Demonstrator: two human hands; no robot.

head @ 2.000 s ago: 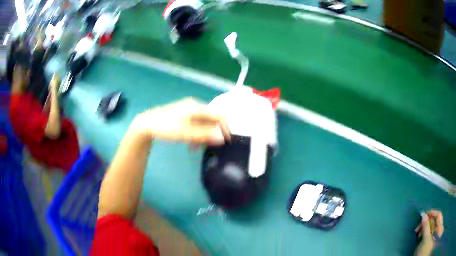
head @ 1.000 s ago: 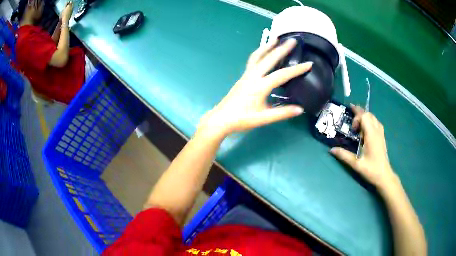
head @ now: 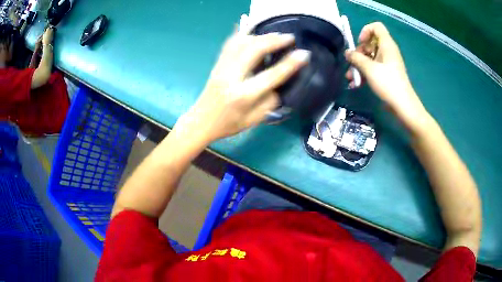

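The camera body lies on the bench at top centre, its white housing (head: pixel 297 7) cut off by the picture's top edge. Its black ball housing (head: pixel 316 82) faces me, blurred. My left hand (head: pixel 236 88) lies over its left side, fingers bent against it. My right hand (head: pixel 385 69) is beside the body's right antenna, fingers closed on a slim tool with a yellow part, likely tweezers (head: pixel 375 47); its tip is unclear. The open front module (head: pixel 355 139) lies below the ball, showing its board and white parts. Whether wires join them is unclear.
A second black module (head: pixel 93 30) lies on the teal bench (head: pixel 165 60) at upper left. A blue crate (head: pixel 91 160) with brown cardboard (head: pixel 192 193) stands below the bench edge. Another worker in a red shirt (head: pixel 38 104) is at far left. The green conveyor is at top right.
The view has shifted. My right hand has left the front module and moved up beside the body. My left hand's spread fingers have bent against the ball housing.
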